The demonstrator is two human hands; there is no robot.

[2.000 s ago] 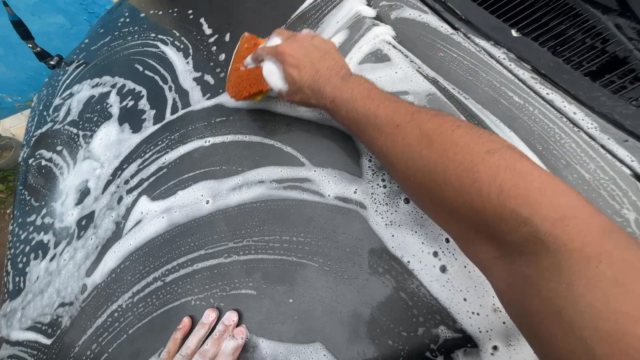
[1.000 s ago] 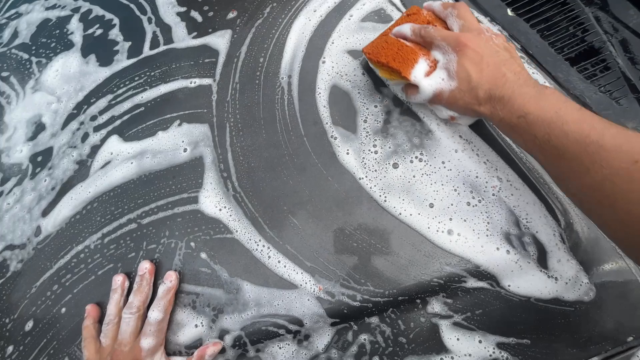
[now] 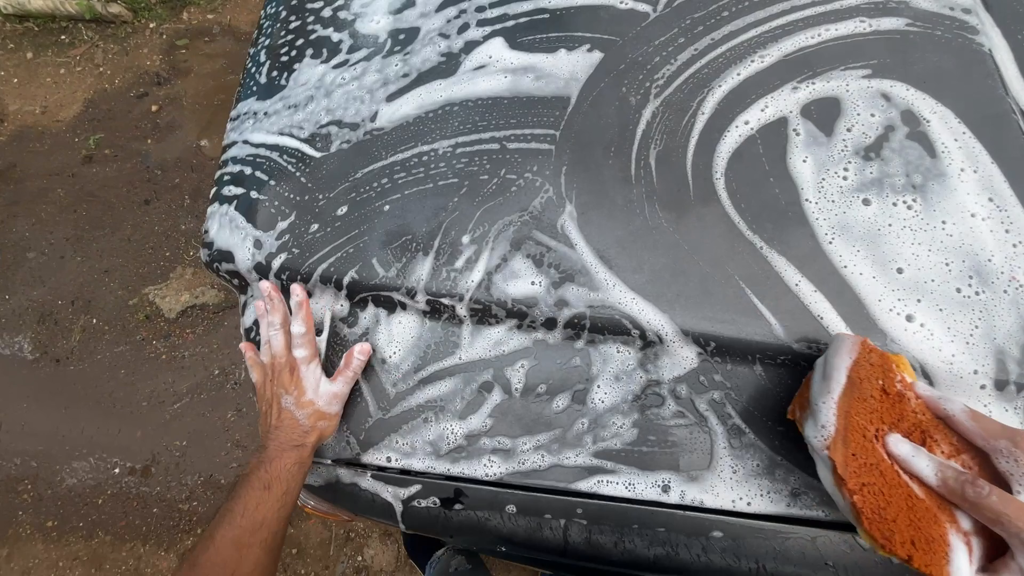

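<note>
A dark car hood [image 3: 624, 200] spreads before me, streaked with white soap foam [image 3: 920, 216] in curved bands. At the lower right my right hand [image 3: 968, 472] is shut on an orange sponge [image 3: 896, 448] with a yellowish edge and suds on it. The sponge is at the hood's raised crease near the side edge. My left hand [image 3: 300, 364], wet with suds, lies flat with spread fingers on the hood's left corner and holds nothing. Part of my right hand is cut off by the frame's edge.
Below the hood's seam runs a dark fender [image 3: 544, 516], with an orange lamp [image 3: 324, 508] at its left end. Brown muddy ground [image 3: 112, 264] with a stone [image 3: 184, 292] lies to the left. Part of a leg or shoe [image 3: 456, 562] shows at the bottom.
My right hand has brought the sponge from the hood's far part near the vent grille to the near side. The view has shifted toward the hood's left corner.
</note>
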